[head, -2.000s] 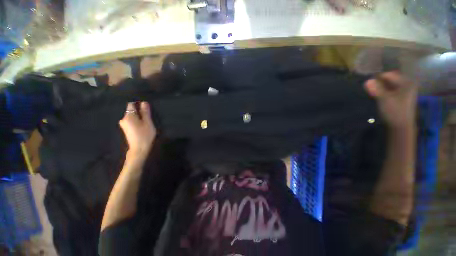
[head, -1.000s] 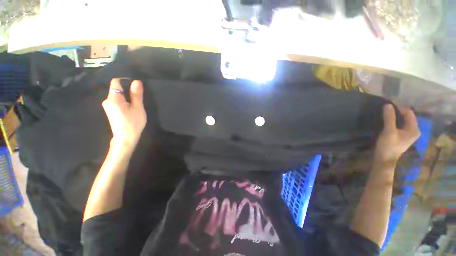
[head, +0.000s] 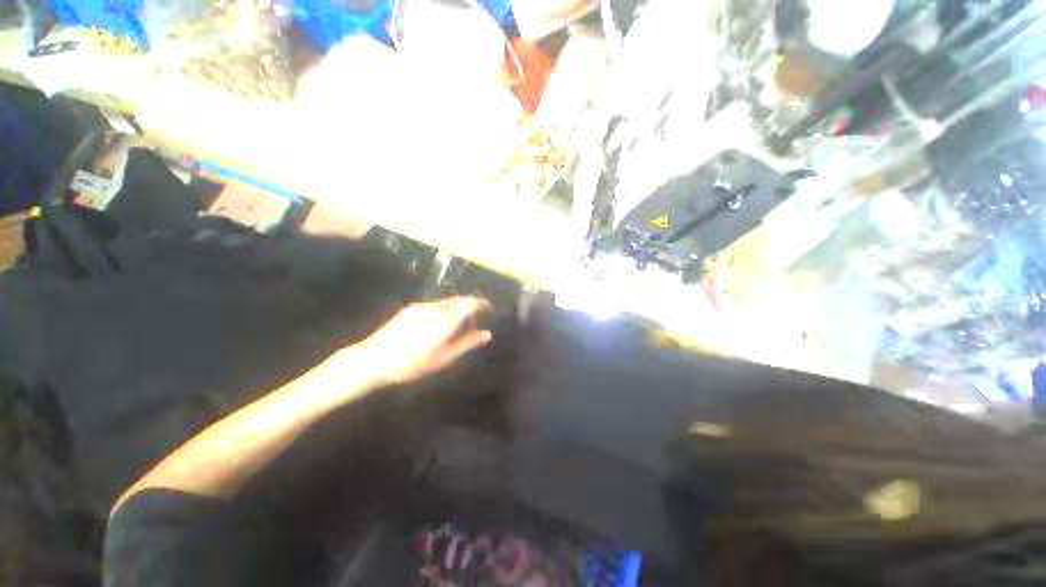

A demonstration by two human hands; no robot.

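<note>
The black garment (head: 275,298) lies across the lap and up to the pale table edge, blurred. My left hand (head: 430,341) is over the cloth just below the table edge, near the bright work plate (head: 602,300). Its thumb and fingers point right; whether they pinch the cloth is not clear. My right hand is not in view. The button-sewing machine's black cover (head: 717,206) with a yellow triangle stands above the plate. The glare hides the clamp.
Gold buttons (head: 537,158) lie left of the machine head. More gold contents in a bag (head: 229,52) are at the upper left. Clear plastic (head: 941,287) lies at the right. Dark, motion-blurred material with a pale gold spot (head: 895,499) is at the lower right.
The view has turned and tilted, showing more table and machine. My left hand has moved in towards the work plate. My right hand has left the picture, and the two bright buttons are no longer distinct.
</note>
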